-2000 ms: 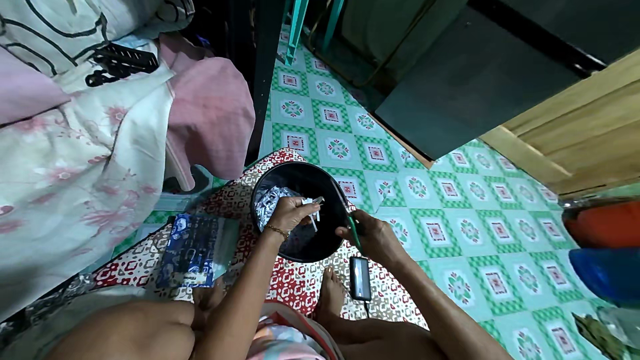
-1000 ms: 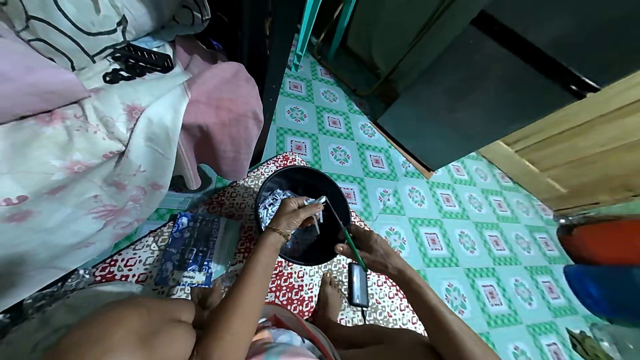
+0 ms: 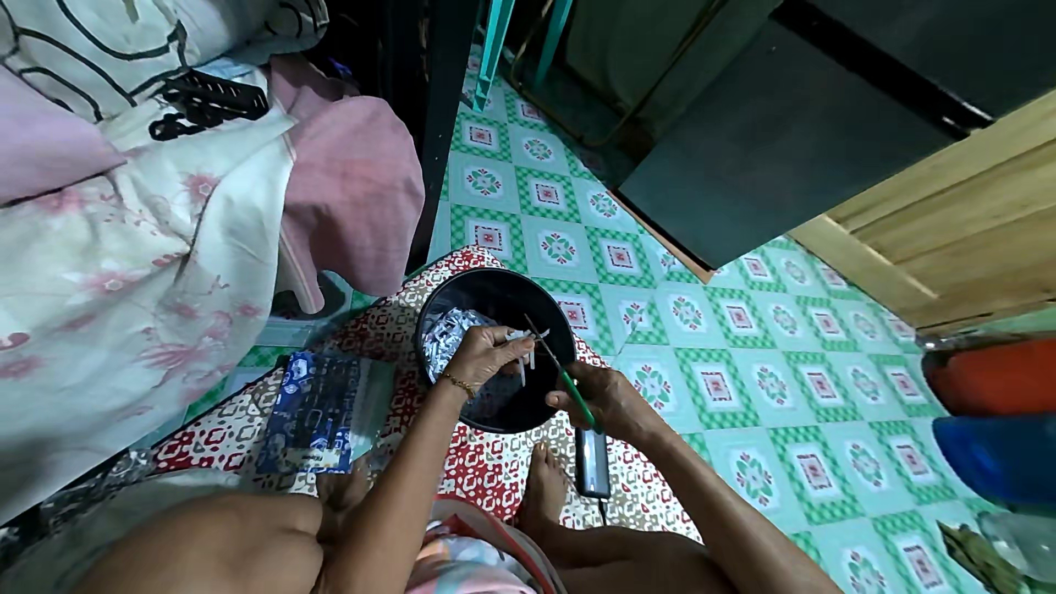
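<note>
Over a round black bucket [image 3: 557, 309], my left hand [image 3: 485, 356] pinches a few thin whitish strips [image 3: 523, 360] between thumb and fingers. Green-handled scissors [image 3: 575, 388] are in my right hand [image 3: 609, 400], their blades pointing up and left at the strips. Whether the blades touch the strips cannot be told. A heap of silvery-white cut pieces [image 3: 450, 334] lies at the left inside of the bucket. The bucket stands on a red and white patterned mat [image 3: 487, 462], between my forearms.
A blue printed plastic packet [image 3: 309, 412] lies left of the bucket. A dark device with a cord [image 3: 592, 466] rests near my foot. Flowered cloth [image 3: 165, 247] and a pink cloth [image 3: 355, 190] hang at left. A dark cabinet [image 3: 775, 140] stands beyond, with red and blue items at right.
My right hand and the scissors have shifted; the blades now point more to the upper left, close to the strips. My left hand stays over the bucket, holding strips.
</note>
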